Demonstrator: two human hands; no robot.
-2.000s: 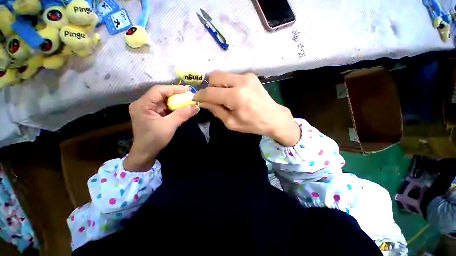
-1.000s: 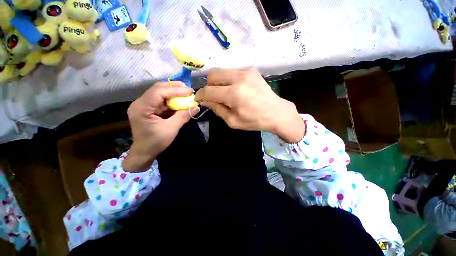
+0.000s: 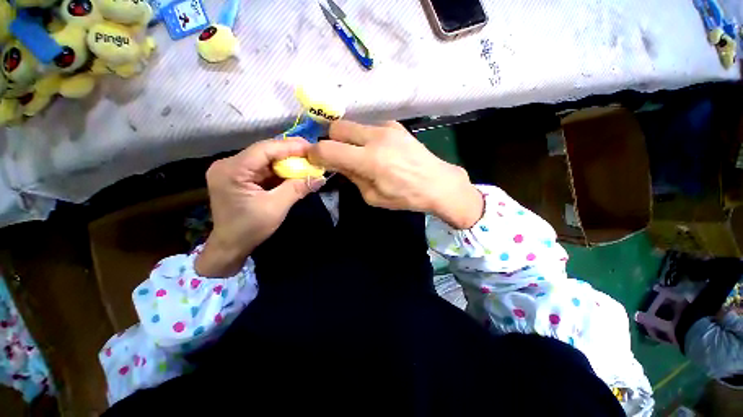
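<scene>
My left hand [image 3: 254, 195] pinches a yellow plush ball end [image 3: 296, 168] between thumb and fingers, just in front of the table edge. My right hand [image 3: 391, 169] is closed at the ball's right side, its fingertips touching the piece. The light blue plush band [image 3: 308, 129] runs up behind my fingers to another yellow ball end [image 3: 319, 104] with dark print, at the table edge. A thin yellow thread shows left of the band. No needle can be made out; my fingers hide the right fingertips' grip.
Pale patterned cloth covers the table [image 3: 252, 81]. A pile of yellow and blue plush [image 3: 110, 41] lies at the left, with blue tags. Thread snips [image 3: 349, 34] and a smartphone [image 3: 456, 15] lie at the back. An open cardboard box [image 3: 607, 175] and a person's arm [image 3: 717, 338] are at the right.
My right hand has stayed close to the ball and its fingers now press nearer to it. The thread loop seen below the fingers has mostly gone. The upper ball end has shifted slightly right.
</scene>
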